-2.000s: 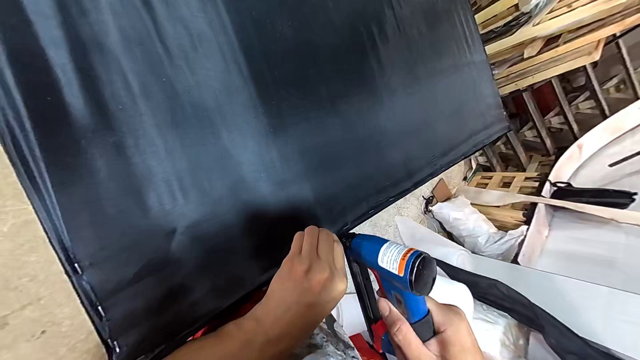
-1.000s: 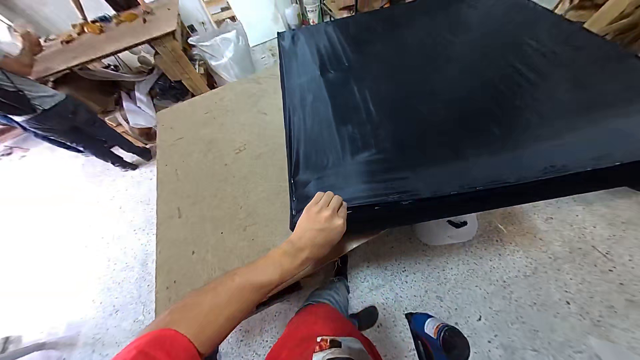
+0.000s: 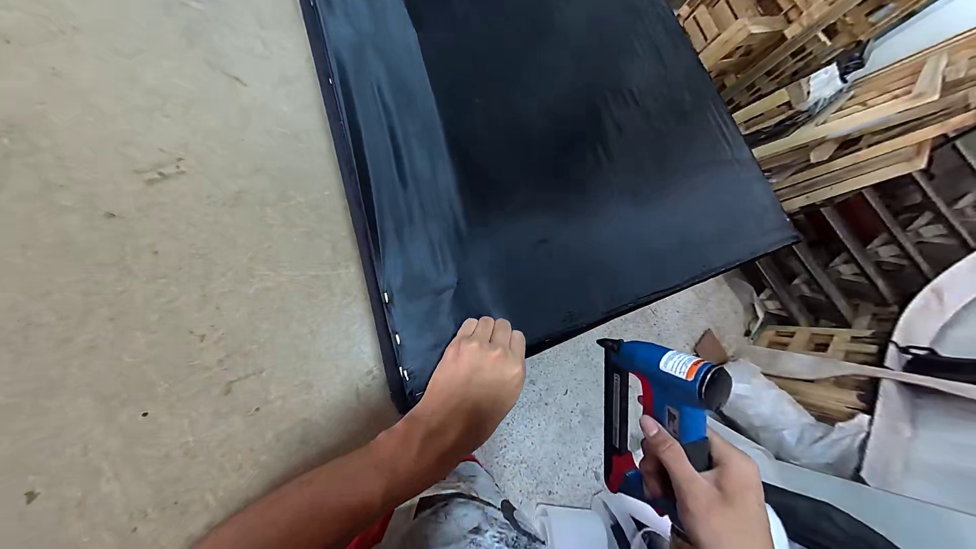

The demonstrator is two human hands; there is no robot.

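Observation:
A large flat panel covered in black fabric (image 3: 549,168) spans the upper middle, with several staples along its left edge near the corner. My left hand (image 3: 480,374) is closed over the panel's near edge, close to that corner, its fingers on the fabric; the fingertips are hidden. My right hand (image 3: 705,480) grips the handle of a blue and black pneumatic staple gun (image 3: 663,374). The gun's nose points left and stands apart from the panel, to the right of my left hand.
A tan board surface (image 3: 175,252) lies under and left of the panel. Stacked wooden frames and slats (image 3: 862,137) fill the upper right. A clear plastic bag (image 3: 793,419) and a pale curved upholstery piece (image 3: 923,427) are at the right.
The staple gun, at the panel's edge beside my left hand two seconds ago, now stands away from it. My left hand has moved close to the panel's corner. The view has swung widely.

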